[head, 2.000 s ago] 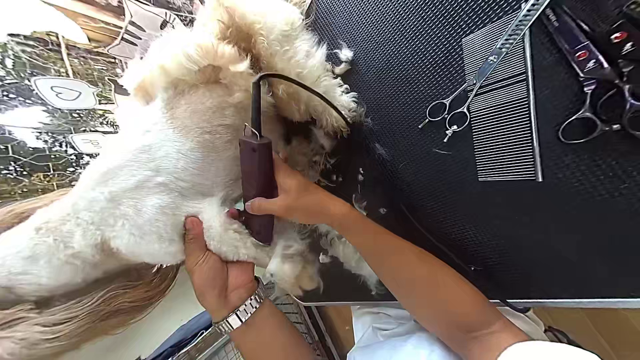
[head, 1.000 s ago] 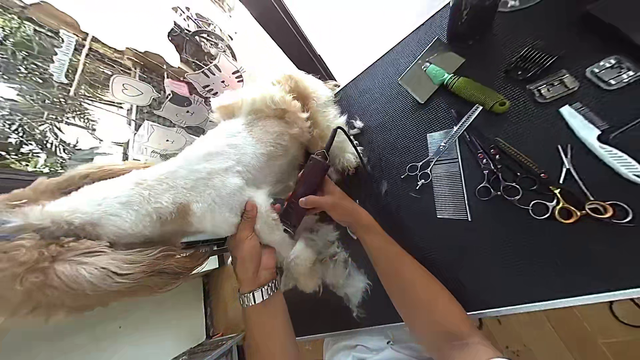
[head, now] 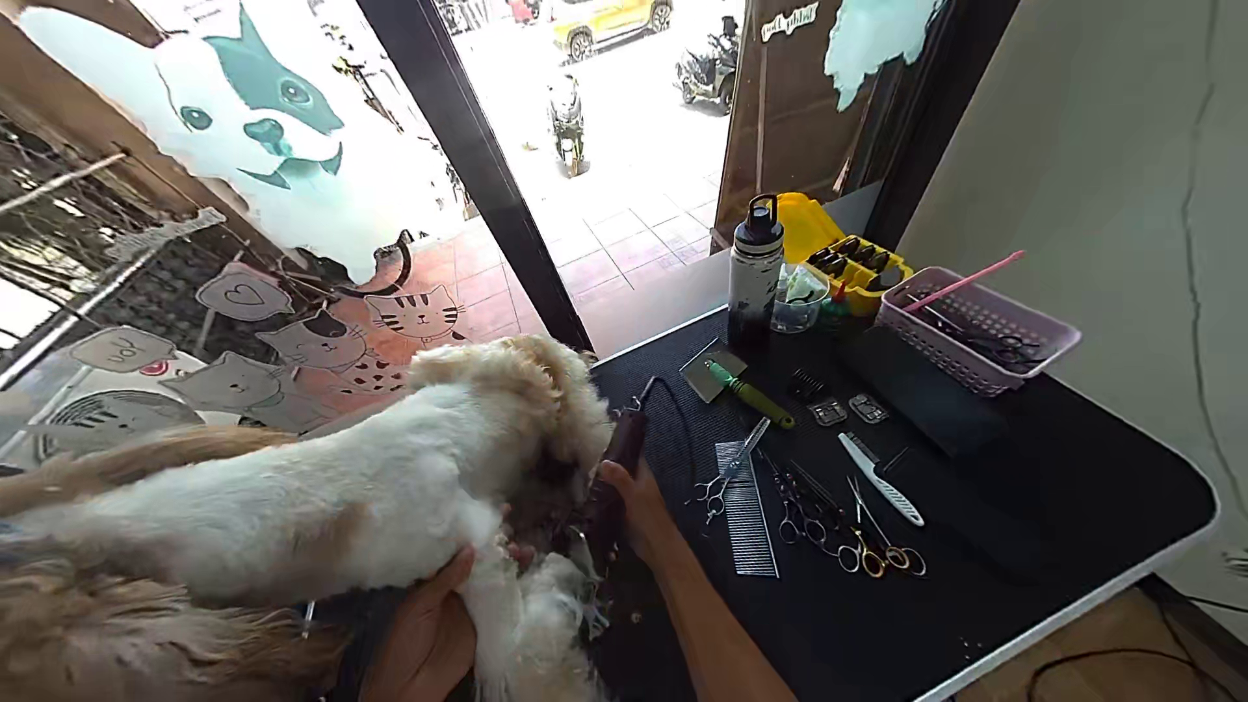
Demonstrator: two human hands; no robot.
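Note:
A white and tan long-haired dog stands on a black grooming table. My right hand is closed around a dark maroon electric clipper, held upright beside the dog's chest and foreleg, its cord at the upper end. Where the blade meets the coat is partly hidden in shadow. My left hand is against the back of the dog's foreleg; its fingers are largely hidden by the leg, and its grip is not plain. Clipped fur lies near the clipper's lower end.
On the table lie a metal comb, thinning shears, several scissors, a white-handled comb and a green-handled slicker brush. A bottle, a yellow case and a pink basket stand behind. A glass door is beyond.
The view has swung up and away, bringing in the doorway, bottle and basket. The clipper has stayed in my right hand and now stands more upright than one second ago.

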